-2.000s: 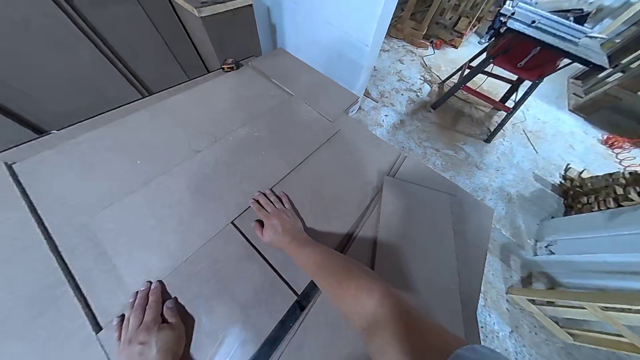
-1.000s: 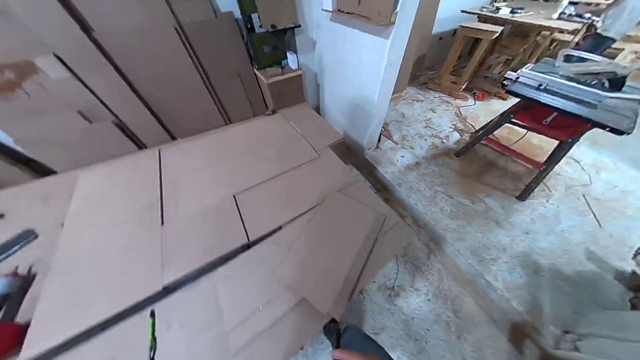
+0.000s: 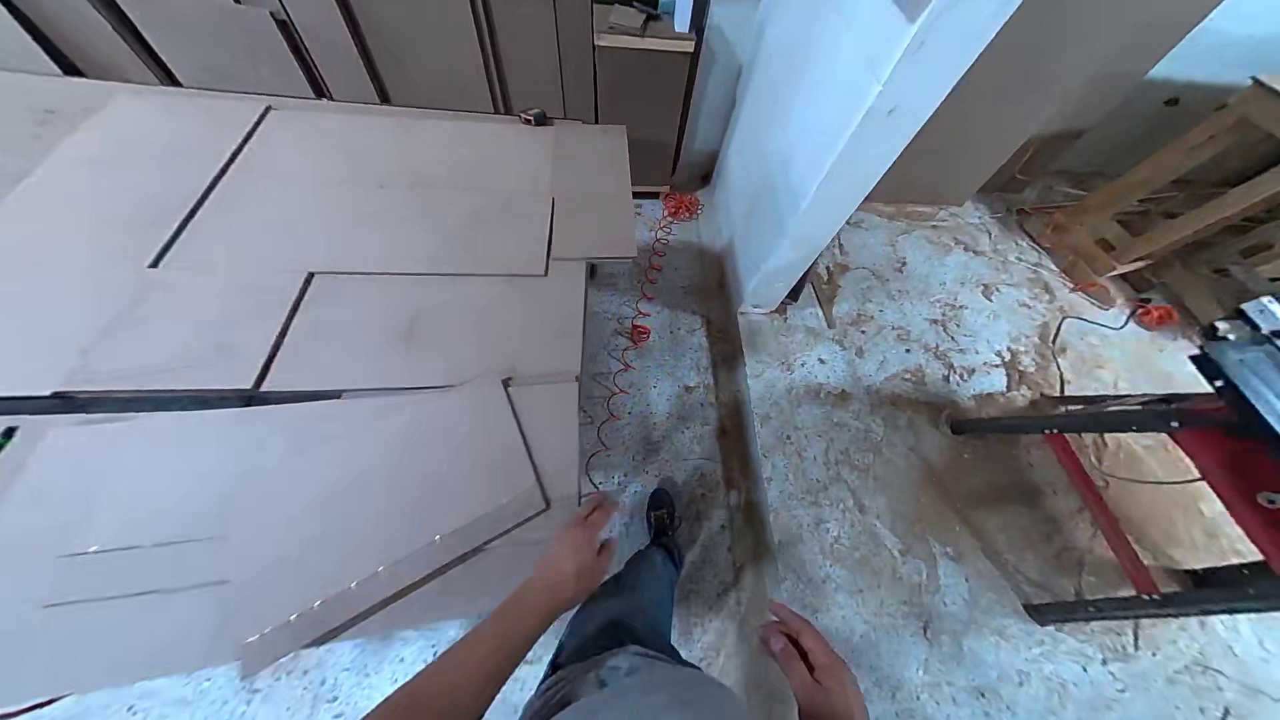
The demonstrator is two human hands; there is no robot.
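Note:
My left hand [image 3: 578, 553] is just off the right edge of the panel-covered work surface, fingers apart, with nothing in it. At the lower right, my right hand [image 3: 808, 660] hangs over the floor with slightly curled fingers and holds nothing. Nearest to the left hand lies a large flat panel [image 3: 330, 480], set at an angle over other flat sheets. Behind it are more cut panels [image 3: 430, 325] with dark gaps between them. A tape measure [image 3: 534, 117] rests at the far edge of the panels.
A red coiled hose [image 3: 640, 333] runs along the floor beside the panels. A white wall end [image 3: 800, 200] stands ahead. To the right is a machine stand with black legs [image 3: 1070, 422] and a red body, and behind it wooden frames [image 3: 1170, 215]. Tall panels [image 3: 420, 50] lean at the back.
Both hands were on the panels two seconds ago; now they are off them, beside my body. The view has swung to the panels' right end and the floor.

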